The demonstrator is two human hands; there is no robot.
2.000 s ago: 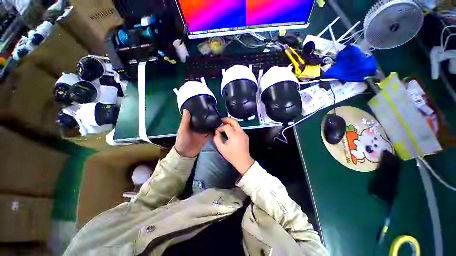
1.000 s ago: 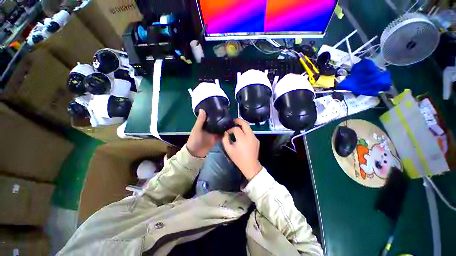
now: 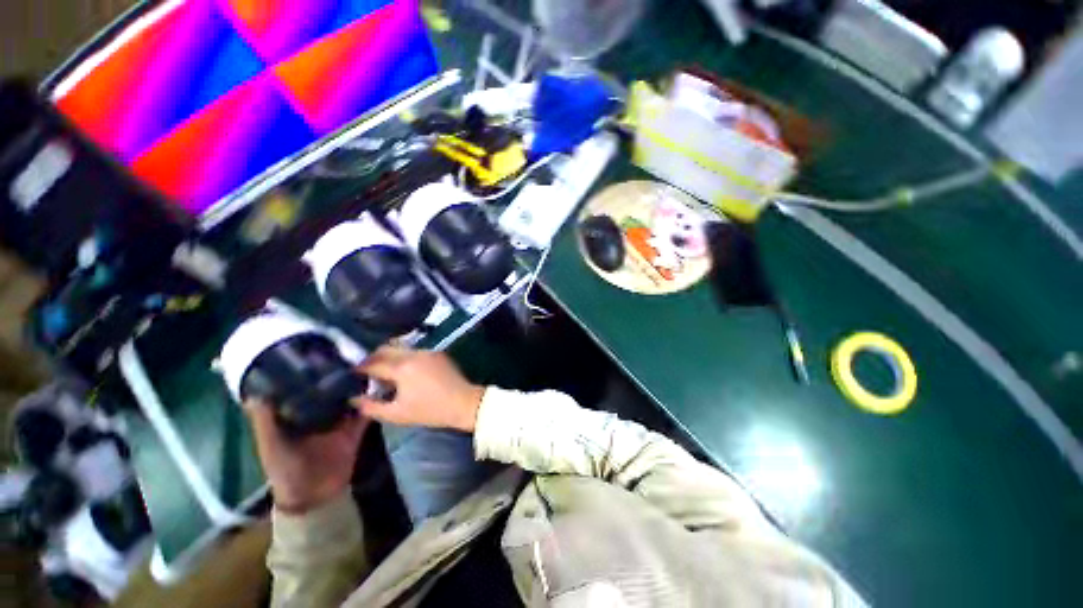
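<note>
A white and black dome camera (image 3: 297,371) stands at the bench's front edge, left of two others. My left hand (image 3: 303,457) holds it from below and in front, around its black ball. My right hand (image 3: 416,386) is at the right side of the same ball, with fingertips pinched around something small and dark that I cannot make out. The middle dome camera (image 3: 374,279) and the right dome camera (image 3: 457,238) stand side by side, untouched.
A monitor (image 3: 255,83) is behind. On the right are a mouse (image 3: 602,244) on a rabbit mat (image 3: 659,276), a flat black object (image 3: 739,264), a pen (image 3: 793,347), a yellow tape roll (image 3: 873,372) and a parts box (image 3: 701,154). More cameras (image 3: 83,499) are piled at left.
The head view has turned right and tilted, so the bench cameras show further left and the tape roll is fully in view. Both hands remain at the left camera.
</note>
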